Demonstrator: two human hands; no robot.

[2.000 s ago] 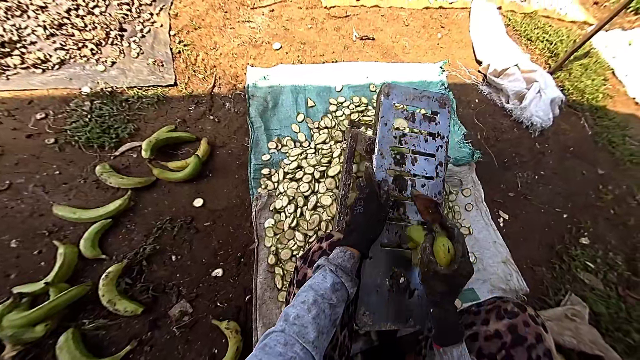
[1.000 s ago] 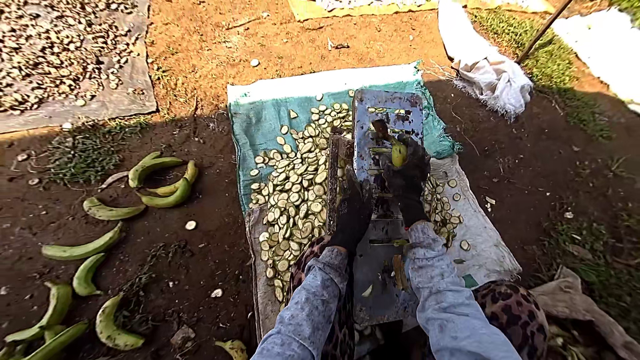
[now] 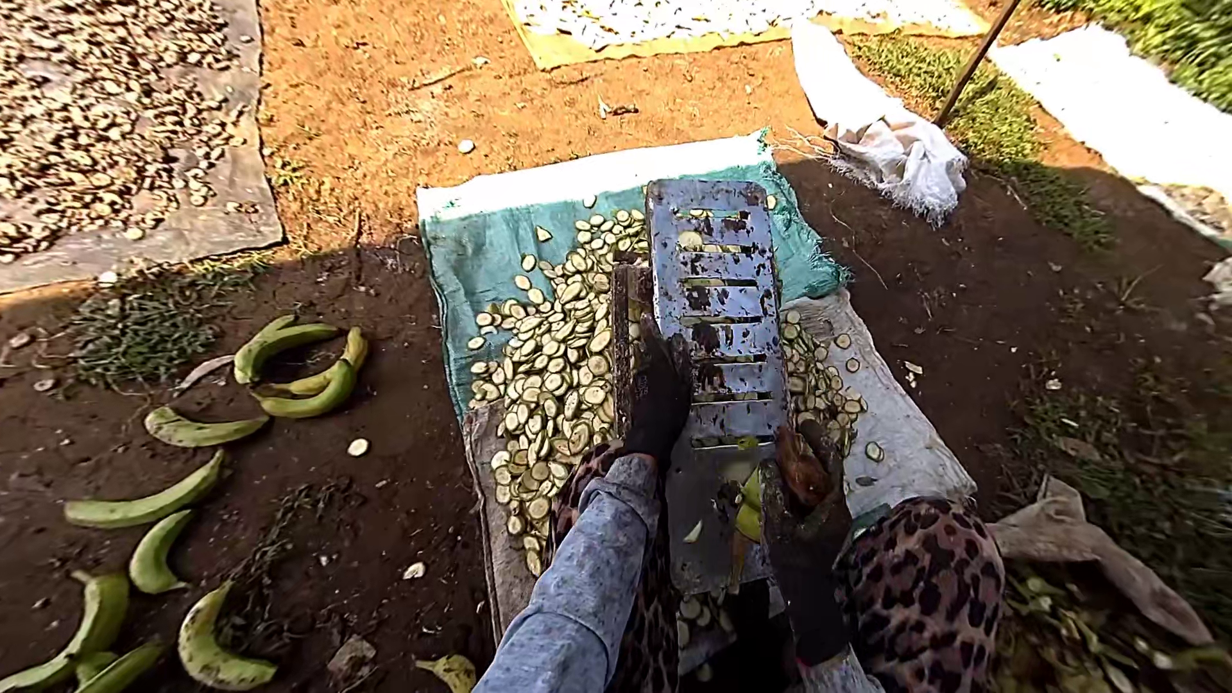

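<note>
A metal slicer board [image 3: 717,318] with several crosswise slots and dark stains slants away from me over green plantain slices [image 3: 563,385] on a woven sack [image 3: 481,250]. My left hand [image 3: 659,390], in a dark glove, grips the wooden side rail [image 3: 626,318] at the slicer's left. At the slicer's lower right is my right hand [image 3: 808,520], also in a dark glove. A reddish-brown shape shows at its fingers; whether it is bare skin or a held thing is unclear. A yellow-green piece of plantain or peel [image 3: 749,510] lies beside that hand on the board.
Several whole green plantains [image 3: 149,500] lie on the soil at the left. Dried slices cover a sheet [image 3: 255,192] at the upper left. A crumpled white sack [image 3: 895,159] and a pole [image 3: 977,63] are at the upper right. A brown cloth [image 3: 1088,539] lies at the lower right.
My right hand has come down from the upper part of the slicer to its lower right. The left hand still holds the left side rail.
</note>
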